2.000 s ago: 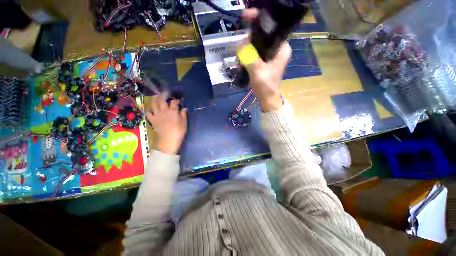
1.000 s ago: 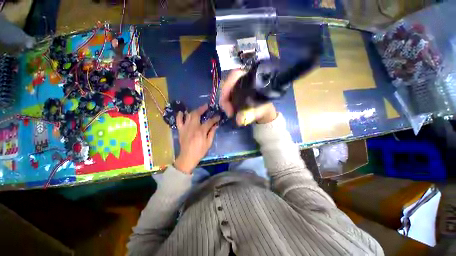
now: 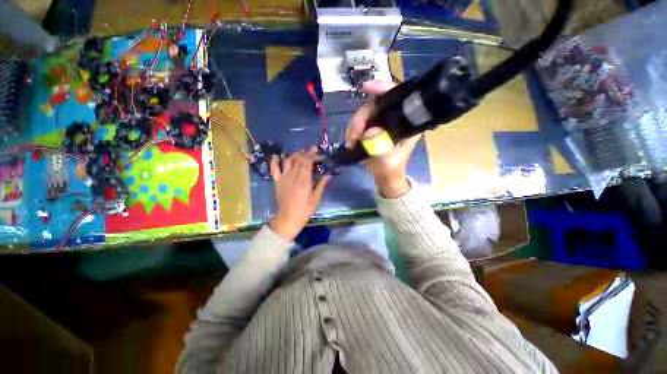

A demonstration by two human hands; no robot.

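My right hand (image 3: 387, 150) is closed around a thick black electric screwdriver (image 3: 431, 102) with a yellow ring and pale label. Its nose points left and reaches a black round stator (image 3: 333, 155) with red lead wires on the blue bench top. My left hand (image 3: 296, 182) lies just left of it, fingertips on or beside that stator. A second black stator (image 3: 265, 159) with thin wires trailing up-left touches or nearly touches my left fingers. The screwdriver tip and part of the stator are hidden by the fingers and the tool.
A white-grey screw feeder (image 3: 342, 44) stands behind my hands. Several wired black rings lie on the colourful mat (image 3: 164, 208) at left. A clear plastic bag of parts (image 3: 585, 88) lies at right. A blue bin (image 3: 596, 234) and cartons (image 3: 541, 285) are below right. A black cord runs to the upper right.
Since two seconds ago, both hands have come together over the stator, the left bringing a second one beside it. The screwdriver has moved from the feeder down to the stator, now tilted low.
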